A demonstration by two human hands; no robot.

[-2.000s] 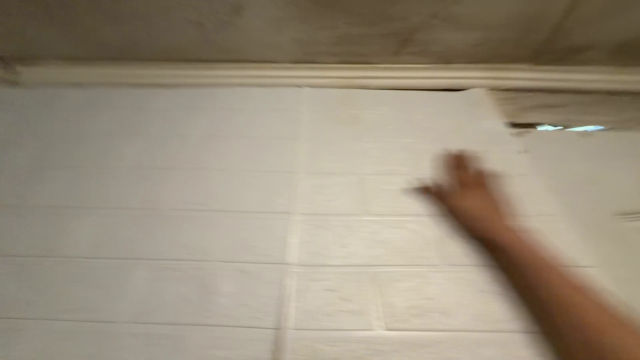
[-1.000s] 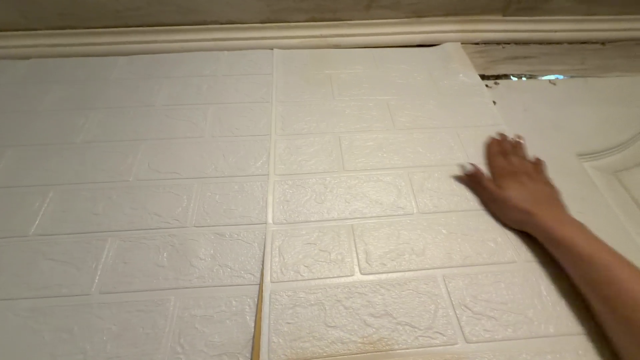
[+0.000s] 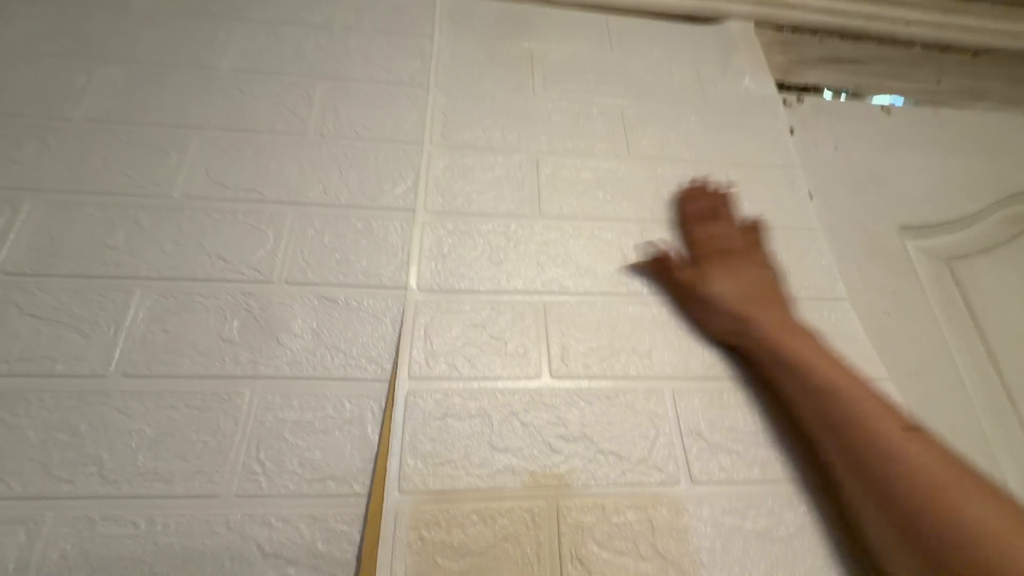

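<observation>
My right hand [image 3: 716, 264] lies against or just over the right-hand white brick-pattern foam wall panel [image 3: 480, 336], its fingers apart and blurred, holding nothing. To the left is a second white brick-pattern panel [image 3: 200, 320]. The seam between the two is narrow at the top and widens downward into a gap showing a yellowish strip [image 3: 380, 480]. A pale yellow tint covers some bricks low on the right panel. Its top right corner [image 3: 744, 40] reaches the moulding and looks slightly loose. My left hand is out of view.
A cream moulding [image 3: 880, 24] runs along the top. Right of the panels stands a white door-like surface [image 3: 864, 176] with a raised curved frame [image 3: 952, 232]. Above it, a worn board [image 3: 872, 68] has small openings with light coming through beneath it.
My right hand has moved left from near the right panel's outer edge, farther in over the panel. The view has shifted and tilted, showing more of the lower seam.
</observation>
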